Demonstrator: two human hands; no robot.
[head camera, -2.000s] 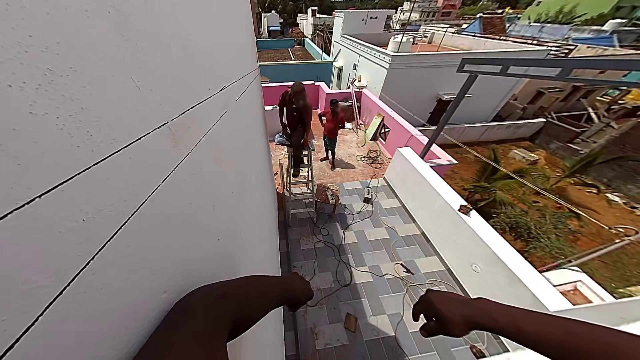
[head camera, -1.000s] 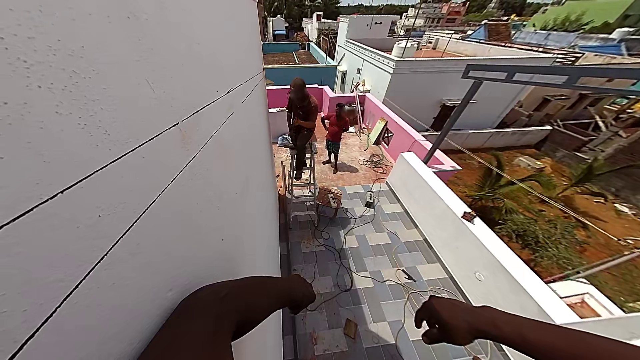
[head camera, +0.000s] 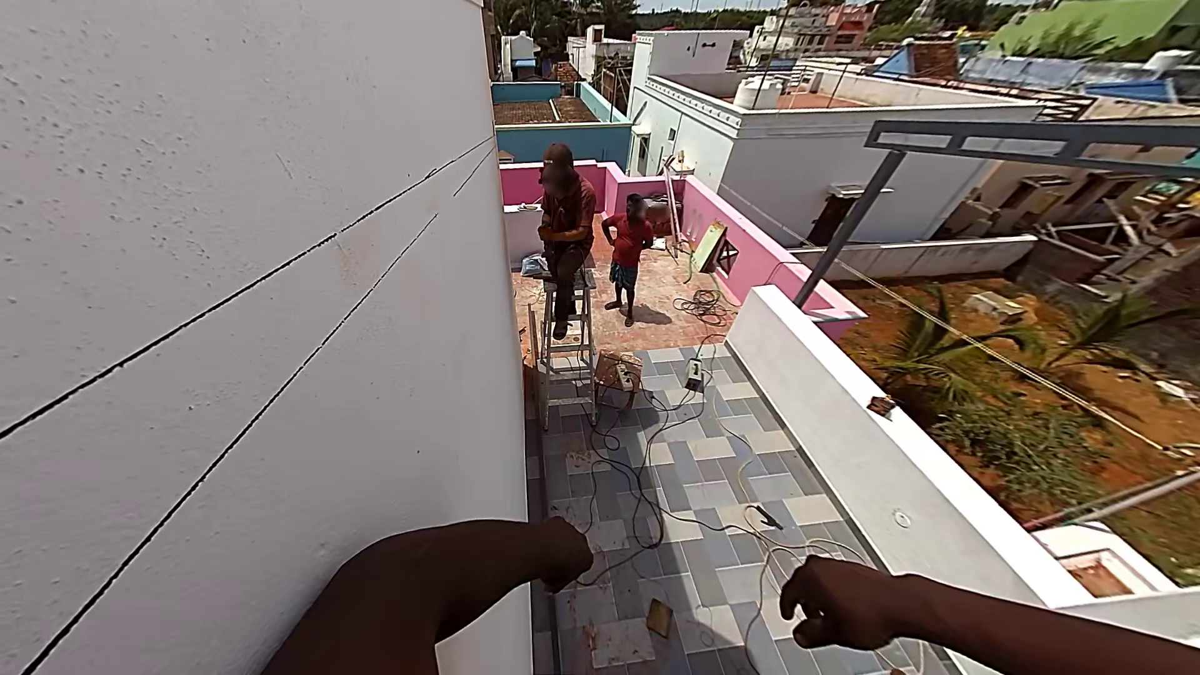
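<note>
My left hand (head camera: 564, 555) hangs beside the end of the white plastered wall (head camera: 281, 328), its fingers curled; whether it holds anything cannot be told. Bent fingers show on my right hand (head camera: 839, 603), out over the tiled floor (head camera: 731, 487) well below, with nothing visible in it. Two dark lines run along the wall at the left. Between and beyond my hands, cables (head camera: 656, 511) lie loosely across the grey and white tiles. A small brown square piece (head camera: 659, 618) rests on the floor between the hands.
Ahead, a person (head camera: 567, 211) sits atop a metal stepladder (head camera: 568, 375); another person (head camera: 628, 248) in red stands behind. Near the ladder are a brown stool-like object (head camera: 619, 375) and a socket box (head camera: 694, 375). A white parapet (head camera: 872, 450) and grey metal frame (head camera: 848, 230) stand right.
The person on the ladder has brought their hands together in front. The person in red has shifted their arms. My own hands stay in nearly the same place.
</note>
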